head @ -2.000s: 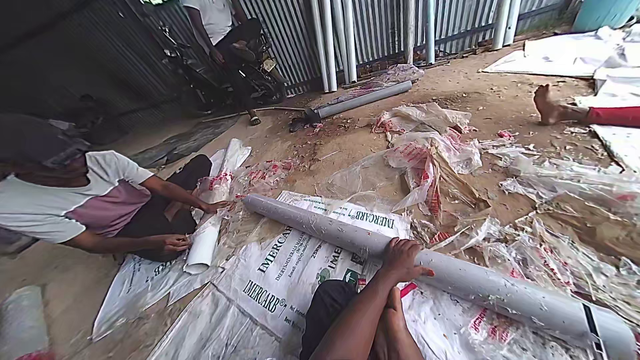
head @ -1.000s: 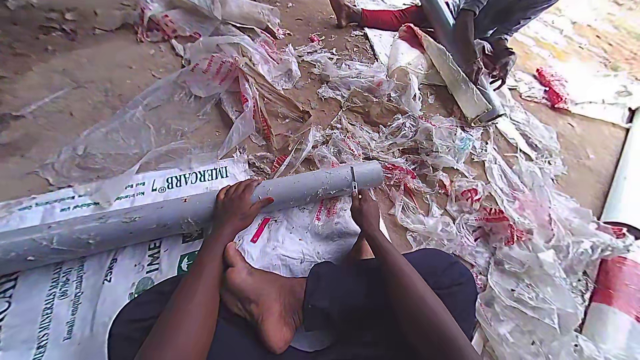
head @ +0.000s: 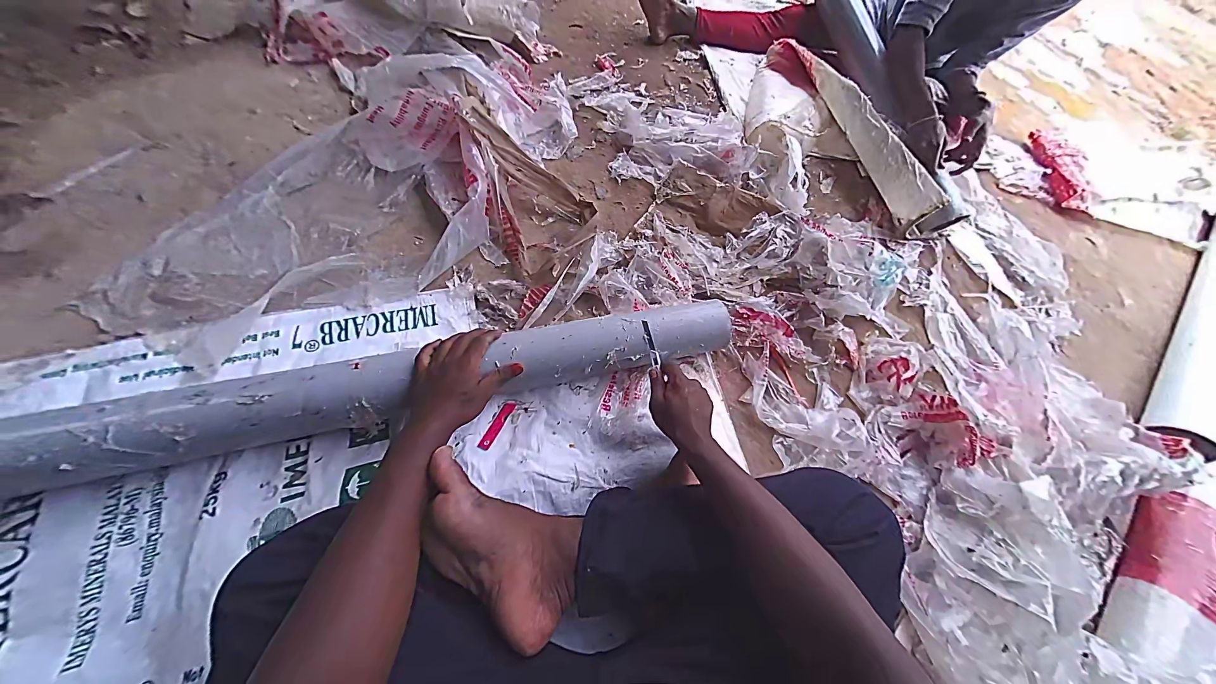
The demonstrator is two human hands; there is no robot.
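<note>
A long grey plastic pipe (head: 237,404), flecked with scraps, lies across a printed white sack (head: 142,560) before my crossed legs. My left hand (head: 456,380) rests over the top of the pipe, thumb pointing right. Close to the pipe's right end, my right hand (head: 679,404) has its fingers closed on a thin blade-like tool (head: 651,344) that stands across the pipe's surface. Most of that tool's grip is hidden by the fingers. A small red strip (head: 497,426) is on the white sheeting between my hands, just below the pipe.
Torn clear plastic film with red print (head: 836,275) is heaped beyond and right of the pipe. At the upper right, a person's hands (head: 940,133) work at another pipe with a white wrap (head: 879,157). A red and white roll (head: 1164,560) lies at the right edge.
The view has swung far to the right since the oldest frame. Between the last two frames, both hands keep about the same places on the pipe.
</note>
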